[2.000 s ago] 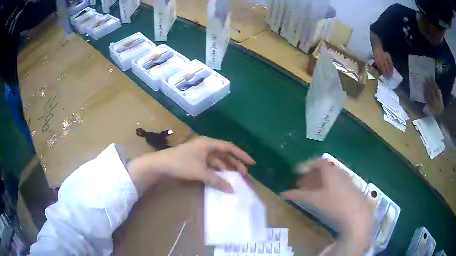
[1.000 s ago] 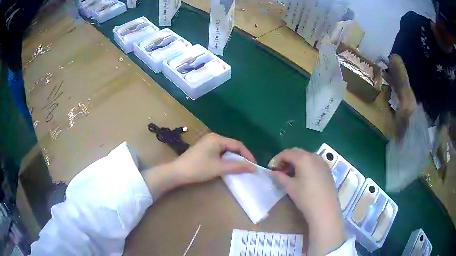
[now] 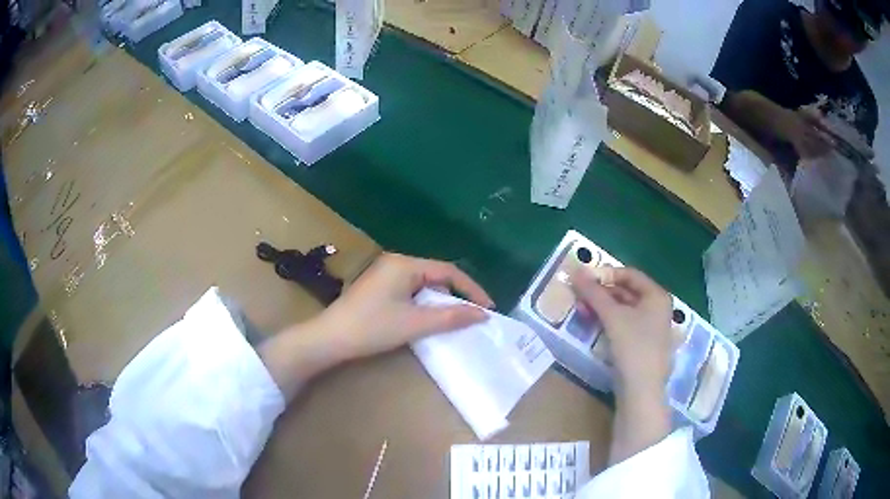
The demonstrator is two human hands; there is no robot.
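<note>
My left hand (image 3: 395, 304) holds a folded white label sheet (image 3: 483, 365) over the near bench. My right hand (image 3: 629, 312) is over a white inner tray (image 3: 539, 314) on the belt, its fingertips at the beige handheld device (image 3: 556, 295). A small pale piece seems to be at the fingertips, too small to tell. The device has a black round spot at its upper end. Another label sheet (image 3: 519, 470) with rows of grey marks lies flat on the bench. A black bundled charging cable (image 3: 304, 268) lies left of my left hand.
More filled trays (image 3: 317, 122) stand on the green belt (image 3: 444, 161) at the upper left and lower right. Upright white boxes (image 3: 568, 146) stand along the belt. A brown carton (image 3: 659, 112) and a person (image 3: 795, 83) are across it.
My right hand has moved from the folded sheet to the tray. The trays and upright boxes have shifted in view. A white box now stands upright at the right of the belt.
</note>
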